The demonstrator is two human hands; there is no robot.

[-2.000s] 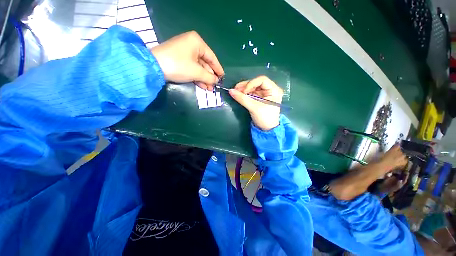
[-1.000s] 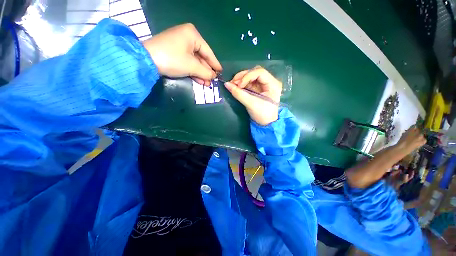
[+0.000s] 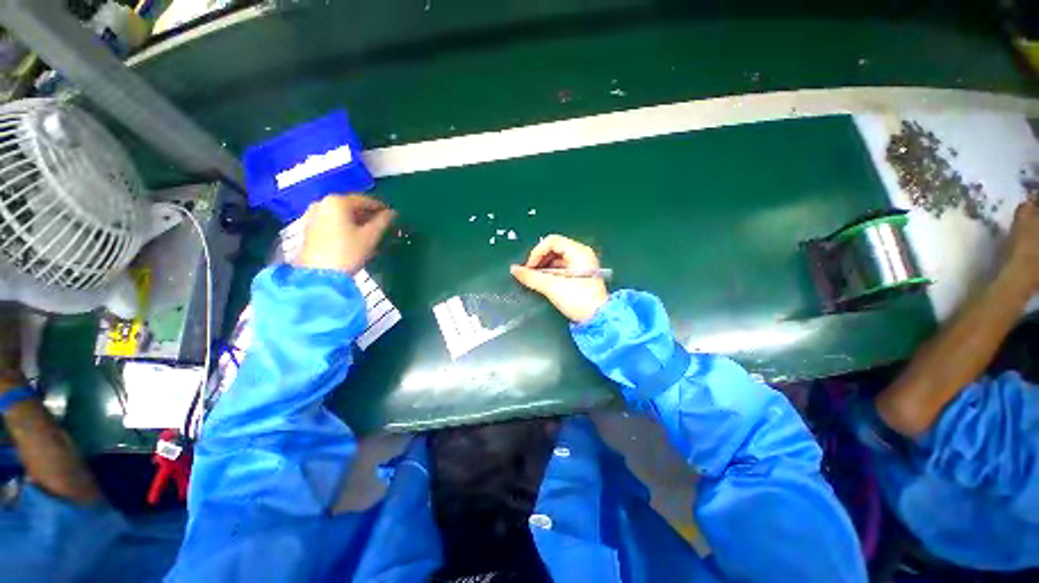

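My right hand (image 3: 562,277) holds the thin tweezers (image 3: 587,272) above the green mat (image 3: 684,251), right of a small white card (image 3: 465,328) with dark dividing lines. My left hand (image 3: 340,232) is blurred, up near the blue bin, over the lined white sheets (image 3: 374,310); whether it holds a small part I cannot tell. Several tiny white pieces (image 3: 504,235) lie on the mat beyond my right hand. A faint clear film lies beside the card.
Blue bin (image 3: 308,166) at upper left; white fan (image 3: 59,194) and metal box (image 3: 194,273) at left, red-handled tool (image 3: 170,465) below. Wire spool (image 3: 872,260) at right, part pile (image 3: 929,169) beyond. White strip (image 3: 638,128) crosses behind. Other people's arms show at both sides.
The view has turned and widened. My left hand has left the card and moved away up and left toward the blue bin. My right hand stays near the card with the tweezers.
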